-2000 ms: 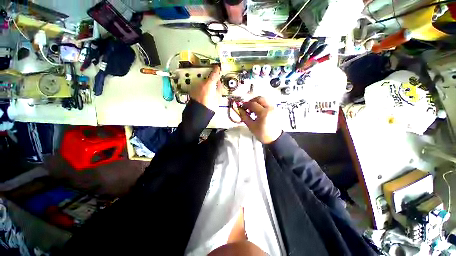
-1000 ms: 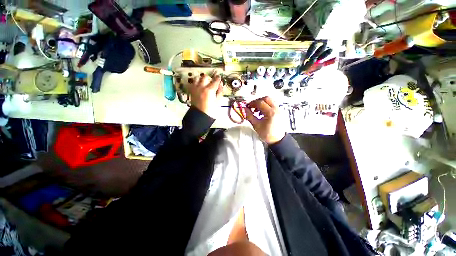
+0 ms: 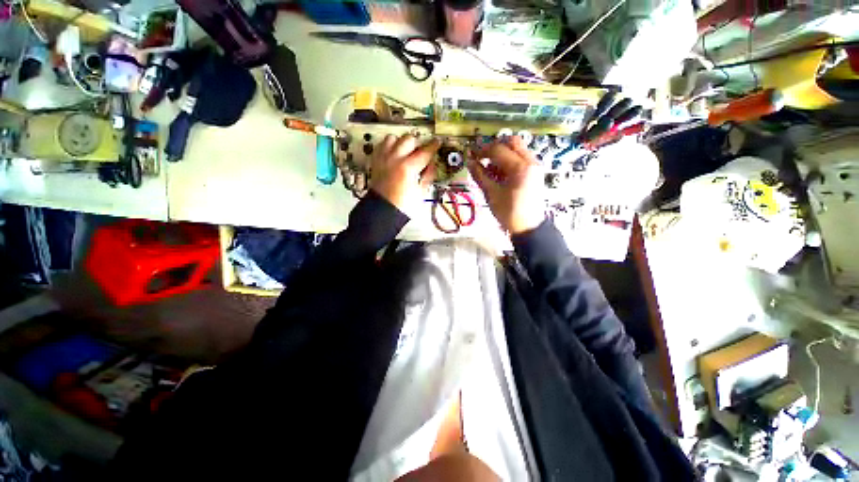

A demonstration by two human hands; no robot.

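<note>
The cream sewing machine head [image 3: 358, 141] with dark knobs lies along the table in front of me. My left hand [image 3: 401, 168] rests on it with bent fingers, left of a dark round part [image 3: 454, 159]. My right hand [image 3: 507, 174] is just right of that part, fingertips pinched together near the machine. Whether either hand holds a small part is too small to tell. Red-handled scissors [image 3: 454, 211] lie at the table's front edge, between and below the hands.
A control panel [image 3: 513, 104] stands behind the machine. Black-handled shears [image 3: 418, 58] lie behind it. A turquoise-handled tool [image 3: 326, 158] is at the left. Dark and red handles [image 3: 612, 120] and small metal parts [image 3: 603, 209] are at the right. A red stool [image 3: 155, 259] stands lower left.
My right hand has moved up from beside the red-handled scissors to the dark round part, uncovering the scissors' loops. My left hand stays on the machine head. The camera view has shifted slightly.
</note>
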